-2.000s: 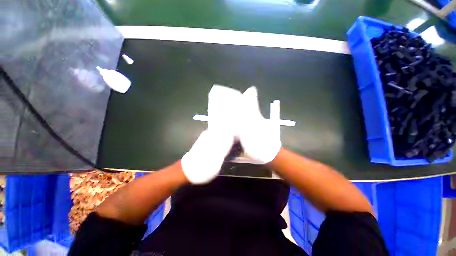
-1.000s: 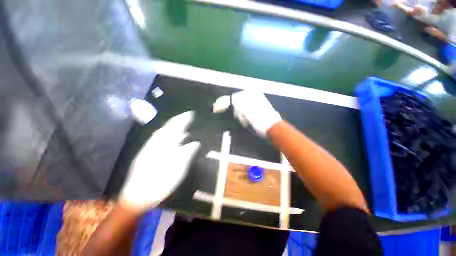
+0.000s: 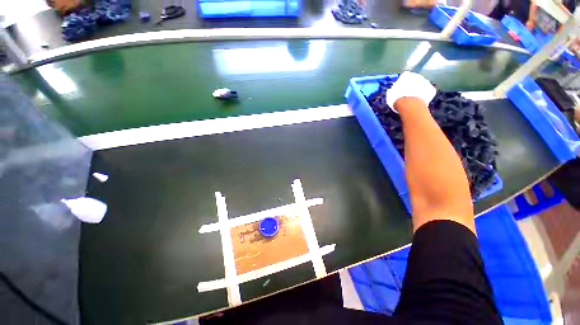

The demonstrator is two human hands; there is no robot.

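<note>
My right hand (image 3: 411, 90), in a white glove, reaches into the far part of the blue crate of black moulded parts (image 3: 467, 130). Its fingers are hidden by the hand and blurred, so I cannot tell if they hold a part. My left hand is not in view. The round blue fixture (image 3: 269, 226) sits on the tan pad (image 3: 270, 249), framed by crossing white tape strips (image 3: 273, 271). A small dark piece with a pale end (image 3: 225, 94) lies on the green belt.
A white squeeze bottle (image 3: 86, 209) and a small white cap-like piece (image 3: 100, 176) lie at left. The white rail (image 3: 222, 127) edges the belt. Another blue crate (image 3: 544, 120) stands at far right. Blue crates (image 3: 509, 273) sit below the bench. Part of a person shows at top right.
The view has swung right. My right hand has moved from the belt-side edge of the bench into the crate. My left hand has left the view. The small pale-ended piece now shows on the belt.
</note>
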